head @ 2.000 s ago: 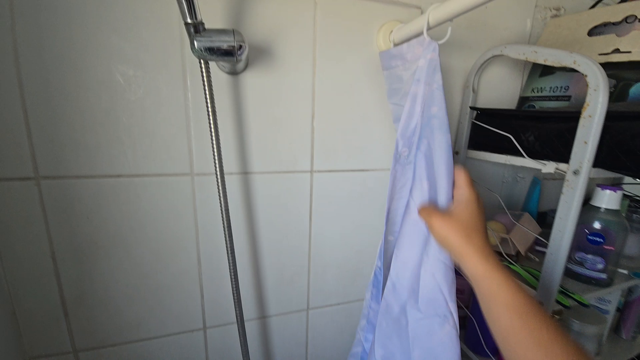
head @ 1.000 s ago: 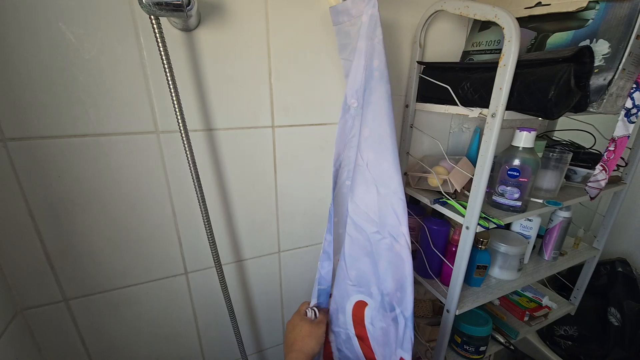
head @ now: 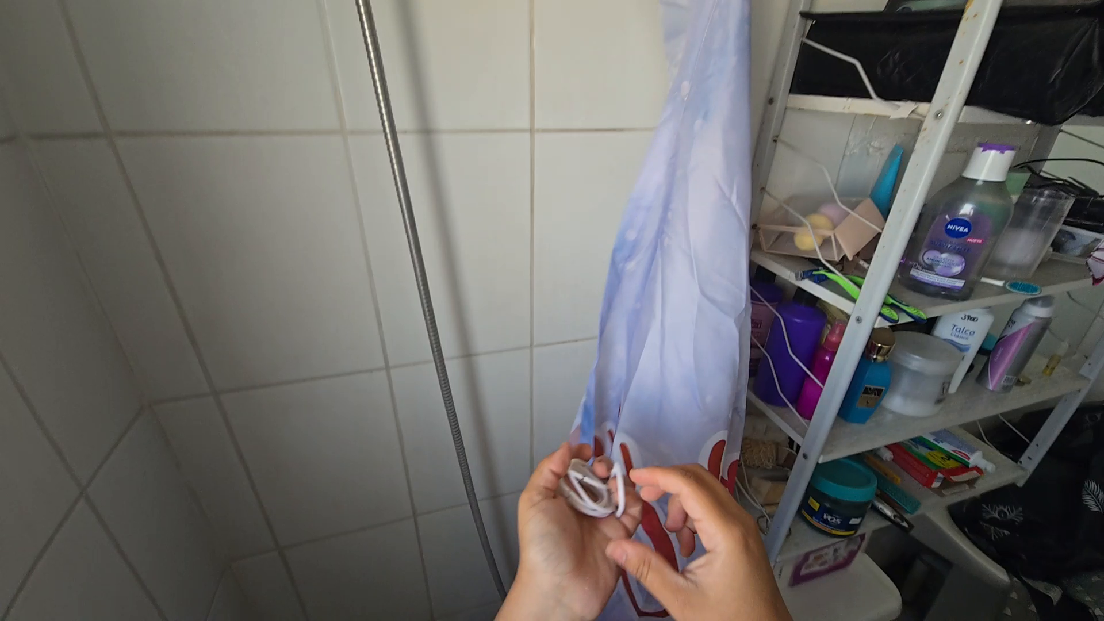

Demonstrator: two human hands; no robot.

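Note:
My left hand (head: 569,535), palm up at the bottom centre, holds several white plastic rings (head: 588,489) bunched on its fingers. Close on its right is my right hand (head: 694,539), thumb and fingers apart around one ring that stands on edge; whether it touches that ring is hard to tell. Behind both hands the pale blue and lilac shower curtain (head: 681,285) hangs in gathered folds, with a red and white pattern low down. Its top end lies outside the view, and the hands hide part of the lower cloth.
A metal shower hose (head: 418,259) hangs down the white tiled wall (head: 250,259) on the left. Right of the curtain stands a metal shelf rack (head: 888,259) with a micellar water bottle (head: 962,228), green razors (head: 862,293), a lidded jar (head: 837,496) and other toiletries.
The right hand has come into view beside the left. The rings now show in the left palm. A hand near the curtain's upper part two seconds ago is no longer there. The view has tilted down.

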